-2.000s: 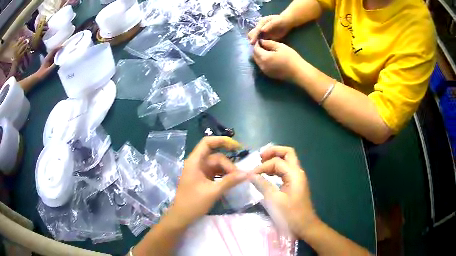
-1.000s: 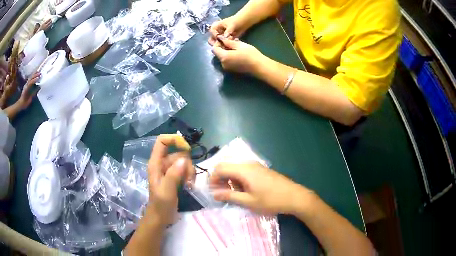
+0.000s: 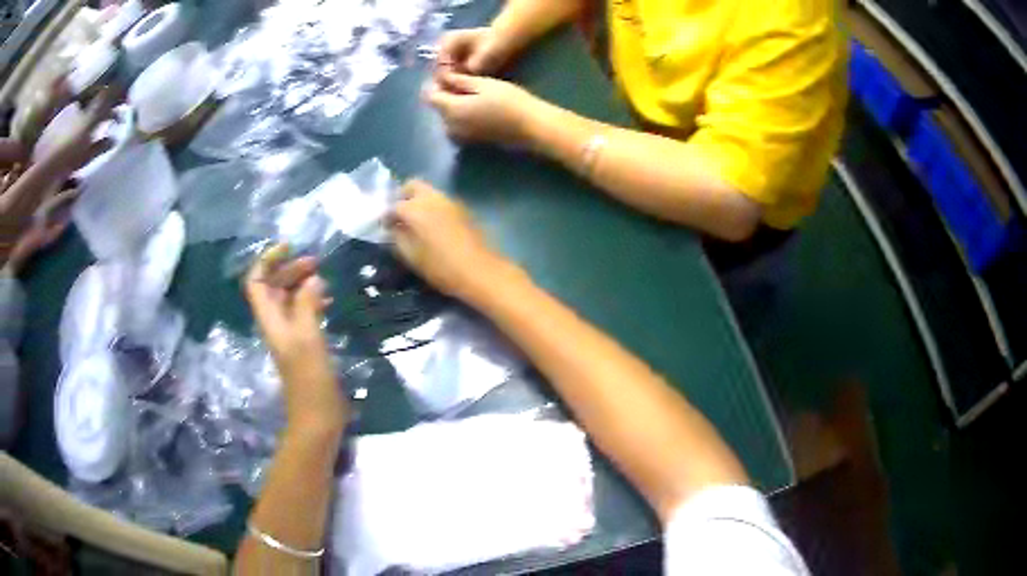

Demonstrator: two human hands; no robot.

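My left hand (image 3: pixel 289 304), blurred, is raised over the table left of the black cables, fingers apart, with nothing visible in it. A yellowish cover shows on a fingertip. My right hand (image 3: pixel 439 236) is stretched forward, its fingertips at the right edge of a clear bag (image 3: pixel 358 203); I cannot tell whether they grip it. Dark cables (image 3: pixel 389 306) lie between and below my hands. A small whitish bag (image 3: pixel 451 366) lies just below them. A flat stack of whitish bags (image 3: pixel 467 489) lies at the near table edge.
Crinkled clear bags (image 3: pixel 214 394) lie at left beside white round parts (image 3: pixel 92 414). A larger bag heap (image 3: pixel 327 56) is at the far side. A person in a yellow T-shirt (image 3: pixel 732 101) works opposite. Other hands show at far left. Blue bins (image 3: pixel 952 186) stand at right.
My right hand has moved away from the small bag and forward to the clear bags. My left hand has moved forward and left. The view has shifted, so the scene sits further left.
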